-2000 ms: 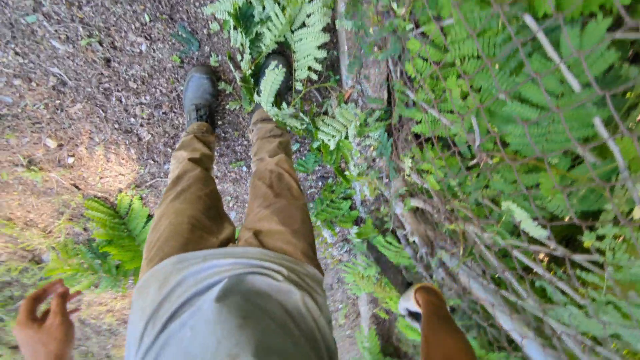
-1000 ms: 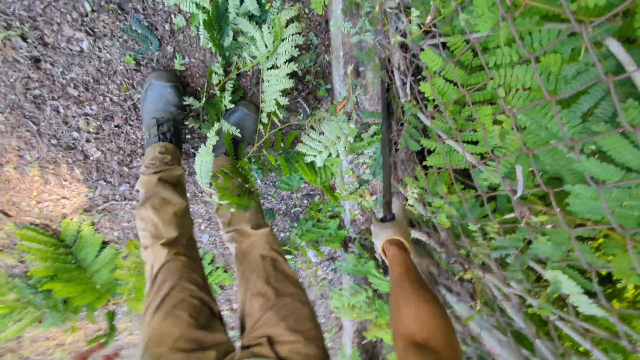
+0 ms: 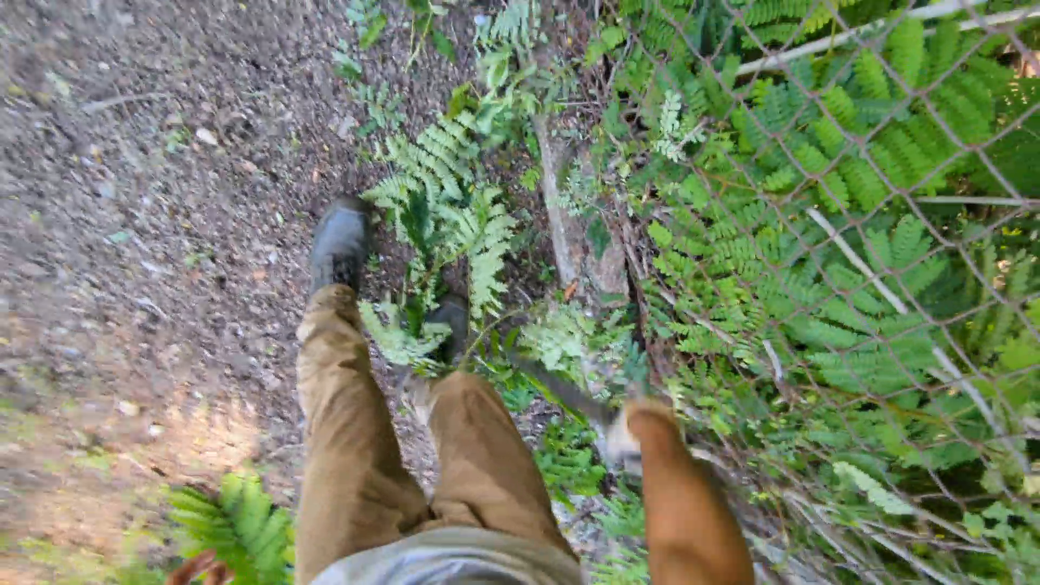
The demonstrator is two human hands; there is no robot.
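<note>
My right hand, in a pale glove, is closed around the handle of a machete. Its dark, blurred blade points up and left from the fist, among the leaves beside my right knee. A green leafy stem with feathery fronds lies over and beside my right boot, partly covering it. Only some blurred fingers of my left hand show at the bottom left edge, beside a green frond; the rest is out of view.
A rusty chain-link fence runs along the right, with ferny foliage and pale dry stems behind and through it. A low concrete edge lies at its foot. My left boot stands on ground strewn with leaf litter.
The machete, pointing straight ahead along the fence a second ago, now slants left toward my legs. My left hand, out of view then, shows partly at the bottom edge.
</note>
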